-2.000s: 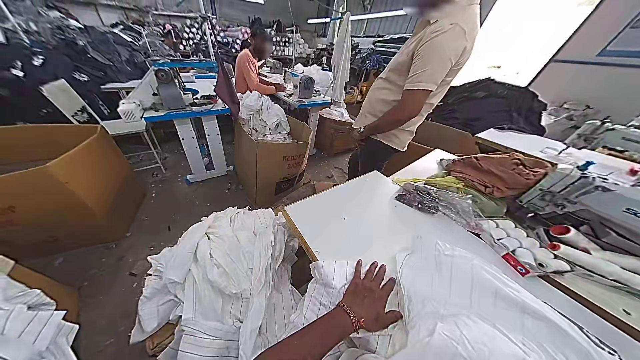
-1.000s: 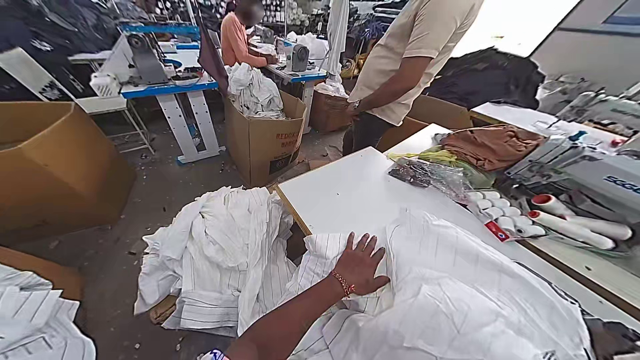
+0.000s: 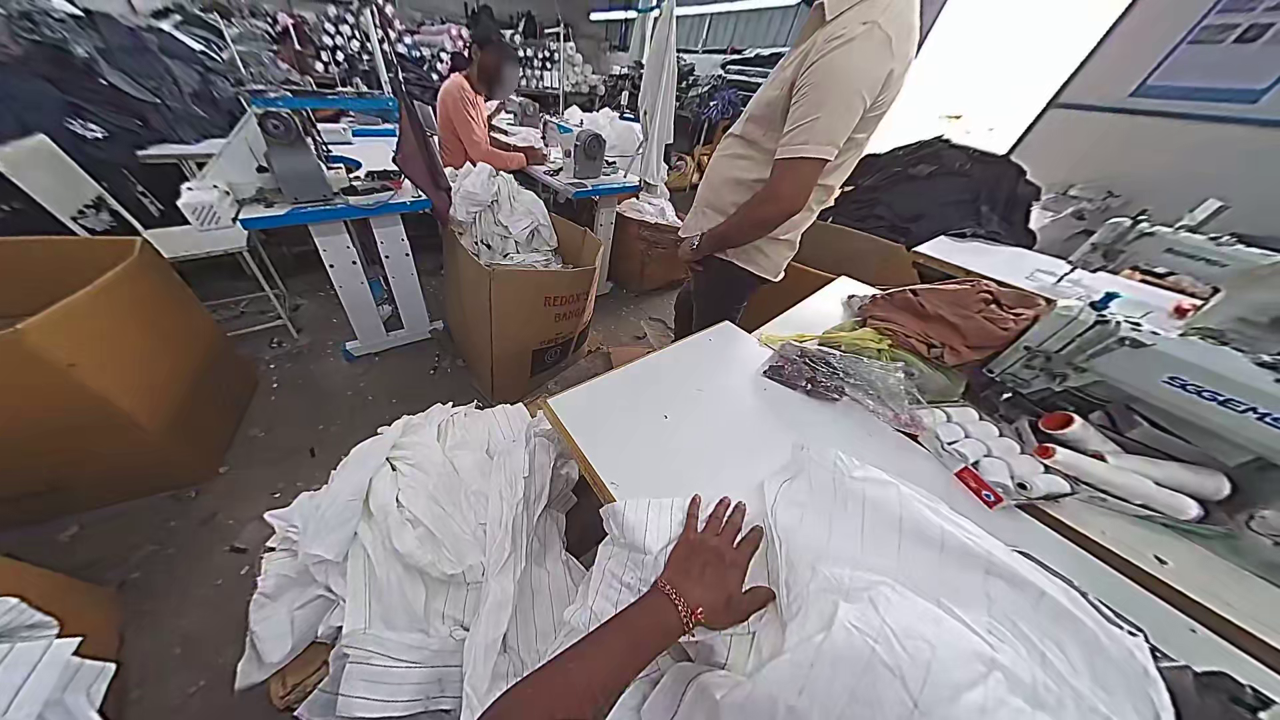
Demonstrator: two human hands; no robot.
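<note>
My left hand point(image 3: 715, 570) lies palm down, fingers spread, on white cloth with thin dark stripes point(image 3: 640, 530) at the near edge of a white table. A red thread bracelet is round the wrist. Right of the hand, a large loose heap of white striped cloth point(image 3: 900, 590) covers the near part of the table. Left of the table is a bulky pile of white striped fabric point(image 3: 430, 540), hanging in folds over something mostly hidden; a bit of brown shows at its base. My right hand is not in view.
White thread cones point(image 3: 1130, 482), a plastic bag point(image 3: 850, 378), brown cloth point(image 3: 960, 318) and a sewing machine point(image 3: 1180, 375) are at the right. Cardboard boxes point(image 3: 520, 325) stand beyond and left. A person in a beige shirt point(image 3: 800, 150) stands behind the table; another person point(image 3: 470, 125) sits at a machine.
</note>
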